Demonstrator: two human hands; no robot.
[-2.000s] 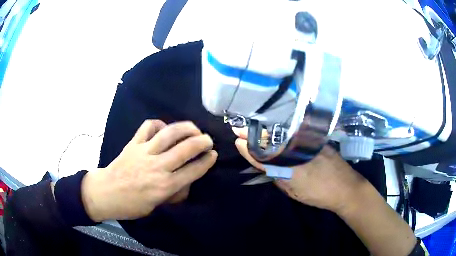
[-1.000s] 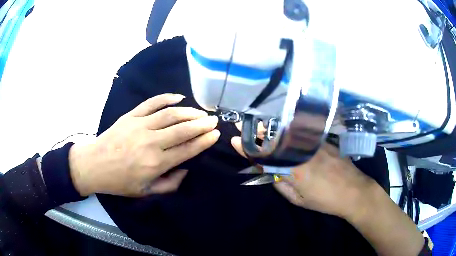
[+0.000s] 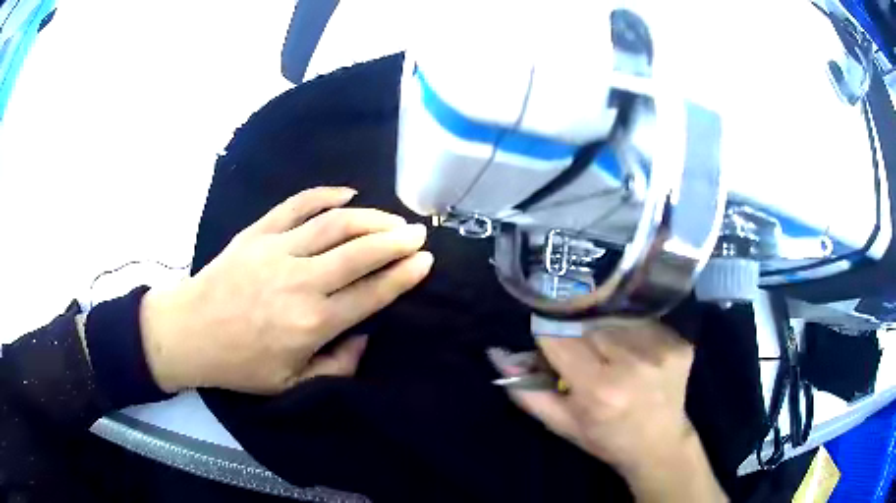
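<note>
A black cloth piece with a rounded edge lies under the white sewing machine head. My left hand rests on the cloth, fingers extended towards the presser foot area, palm down. My right hand is below the curved shiny guard, partly hidden by the machine, and holds small thread snips. The silver blades point left over the cloth, with a bit of yellow at the handle. The fingertips of my right hand are partly blurred.
A pale grey knob hangs right of the guard. Dark looped scissors lie at the right edge of the white table. Blue plastic shows at the lower right. A thin thread lies left of the cloth.
My right hand has drawn back from the needle area, down towards me, with the snips. My left hand moved up the cloth and flattened, then stayed. The view has shifted slightly.
</note>
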